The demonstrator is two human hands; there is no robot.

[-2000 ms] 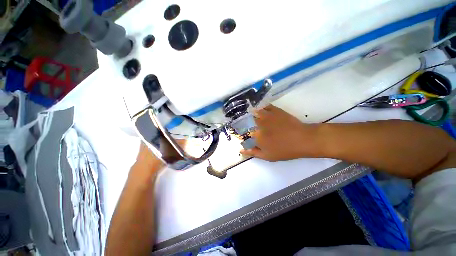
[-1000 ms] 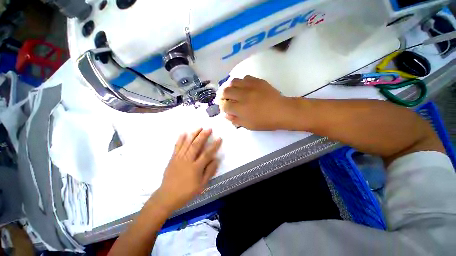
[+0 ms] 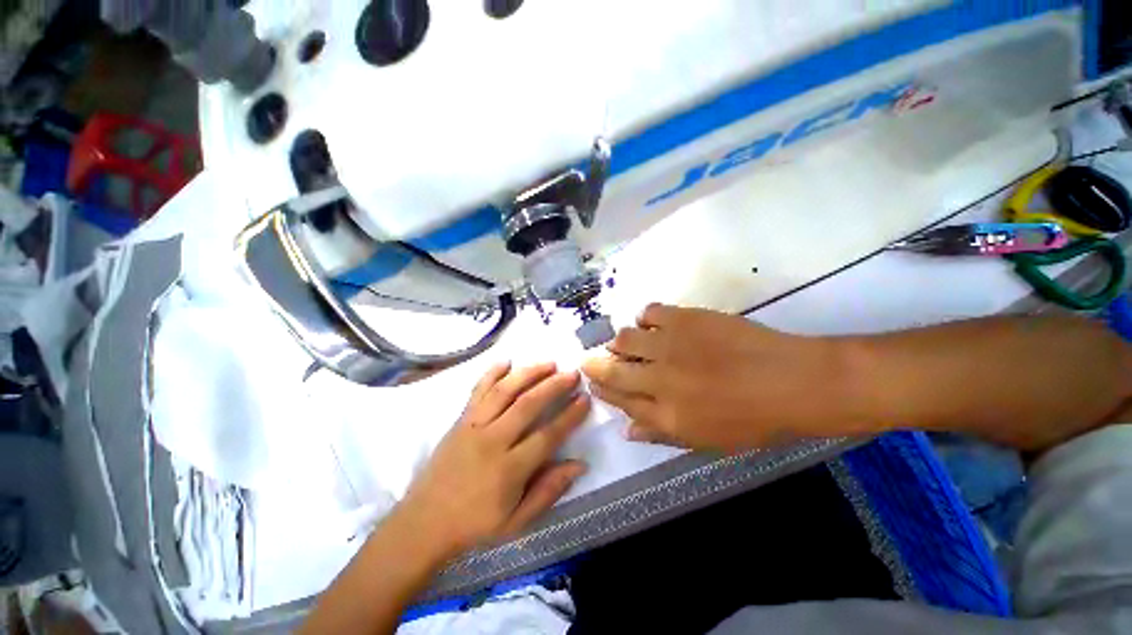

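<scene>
A white fabric piece (image 3: 372, 440) lies on the white table in front of the sewing machine (image 3: 732, 87); its outline is washed out by glare. My left hand (image 3: 503, 453) lies flat on it with fingers spread, just in front of the needle area. My right hand (image 3: 708, 378) is beside it, its bent fingertips down on the cloth near the grey knob at the presser mechanism (image 3: 565, 273). The two hands nearly touch. The needle and the cloth edge under it cannot be made out.
A bundle of grey and white cut pieces (image 3: 118, 409) lies at the left. The curved metal guard (image 3: 329, 310) stands left of the needle. Snips (image 3: 981, 238) and scissors (image 3: 1074, 275) lie at the right. A blue bin (image 3: 931, 509) is below the table edge.
My left hand, behind the guard two seconds ago, is now in front of the needle area on the cloth. A white piece now lies over the left bundle. My right fingertips have moved slightly forward of the knob.
</scene>
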